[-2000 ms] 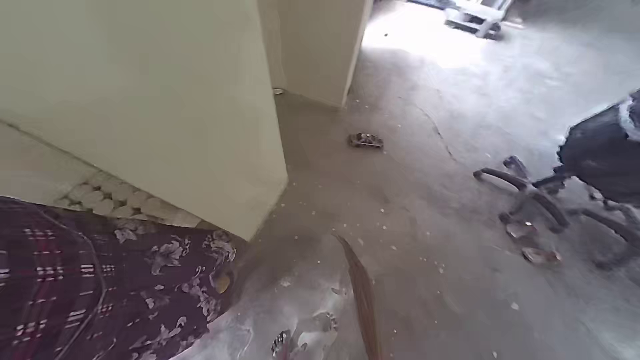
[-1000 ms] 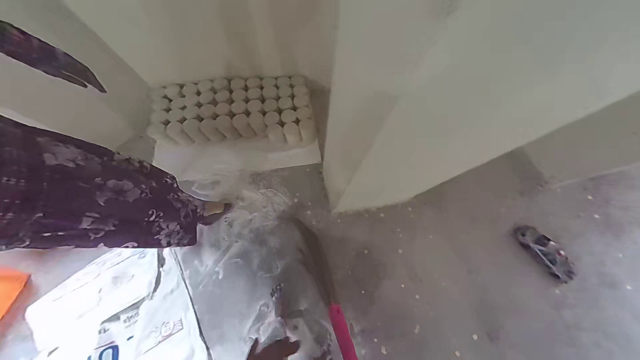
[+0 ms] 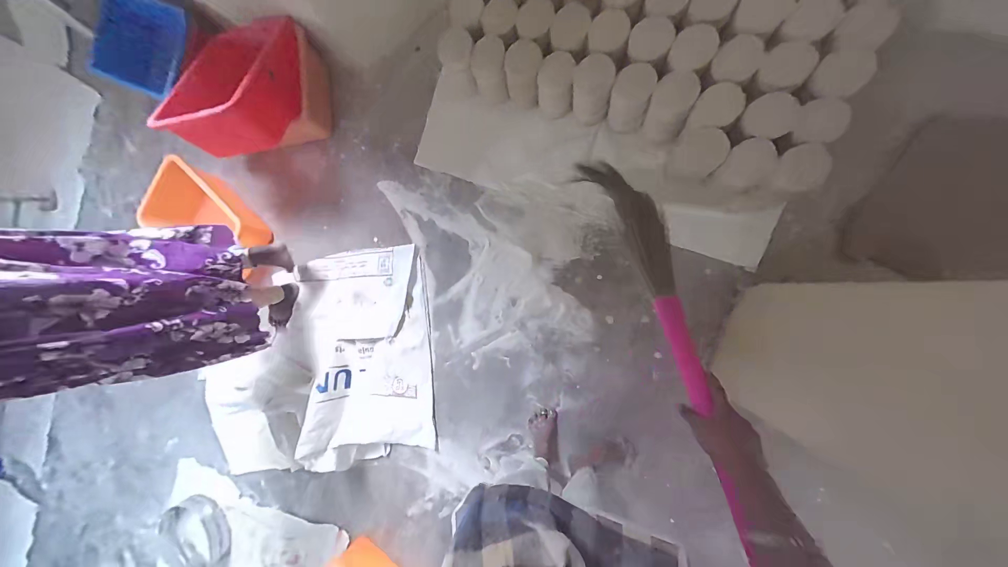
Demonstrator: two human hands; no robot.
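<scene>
My right hand (image 3: pixel 720 421) is closed around the pink handle of a grass broom (image 3: pixel 650 236). The broom's bristles point up and away, their tips over the near edge of a pale sheet (image 3: pixel 543 150) that holds rows of white cylinders (image 3: pixel 630 94). White powder (image 3: pixel 512 299) is smeared over the grey floor to the left of the bristles. My left hand is not in view. Below the powder my bare foot (image 3: pixel 543 433) shows, beside dark and checked cloth.
Another person in a purple floral garment (image 3: pixel 118 307) stands at the left, feet by white printed sacks (image 3: pixel 370 378). Beyond are an orange bin (image 3: pixel 197 201), a red bin (image 3: pixel 236 87) and a blue bin (image 3: pixel 138 43). A cream wall surface (image 3: pixel 874 394) borders the right side.
The view has swung left, bringing the bins and sacks into sight. The broom, low in the earlier frames, now reaches up to the pale sheet, and my right hand shows on its handle.
</scene>
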